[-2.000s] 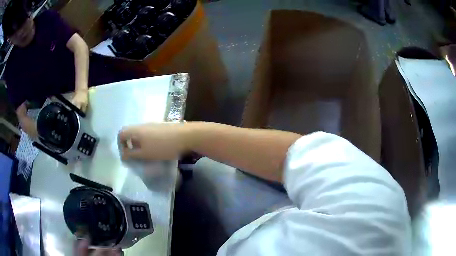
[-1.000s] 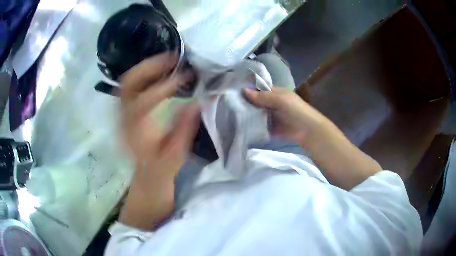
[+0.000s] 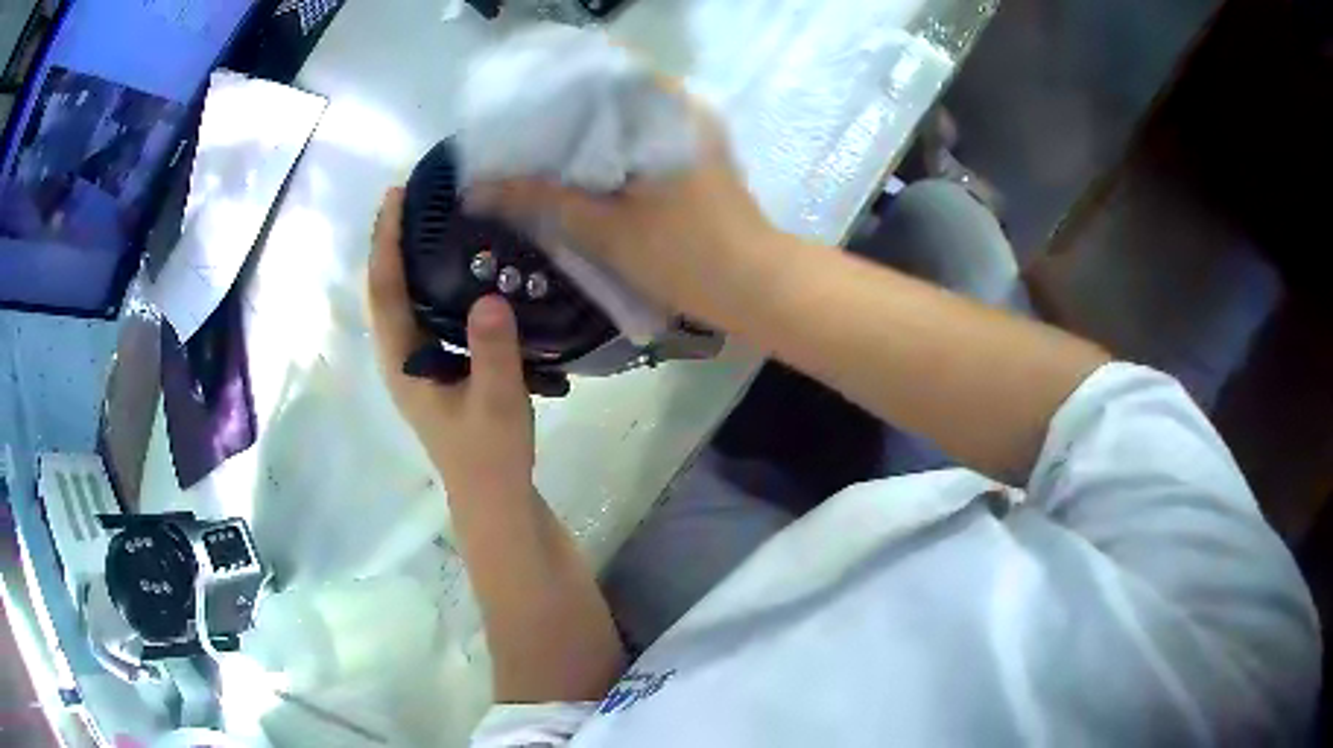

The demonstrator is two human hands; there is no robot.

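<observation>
A security camera (image 3: 436, 249) with a black round head is held over the white bench. A row of three round lights shows on its head, and part of its grey body shows at the right. My left hand (image 3: 490, 373) grips its near side, thumb on the head beside the lights. My right hand (image 3: 658, 219) holds a crumpled pale grey-white cloth (image 3: 563, 110) against the head. The cloth is blurred and it and the right hand hide the far part of the head.
A monitor (image 3: 88, 161) stands at the upper left, with a sheet of paper (image 3: 241, 190) beside it. A small camera unit (image 3: 154, 585) is at the lower left. The white bench (image 3: 336, 453) has its near edge running diagonally. A dark area lies beyond at the upper right.
The cloth has moved from in front of my body onto the camera head. My left hand has taken hold of the camera, and the head's lights now face up. The view has shifted left.
</observation>
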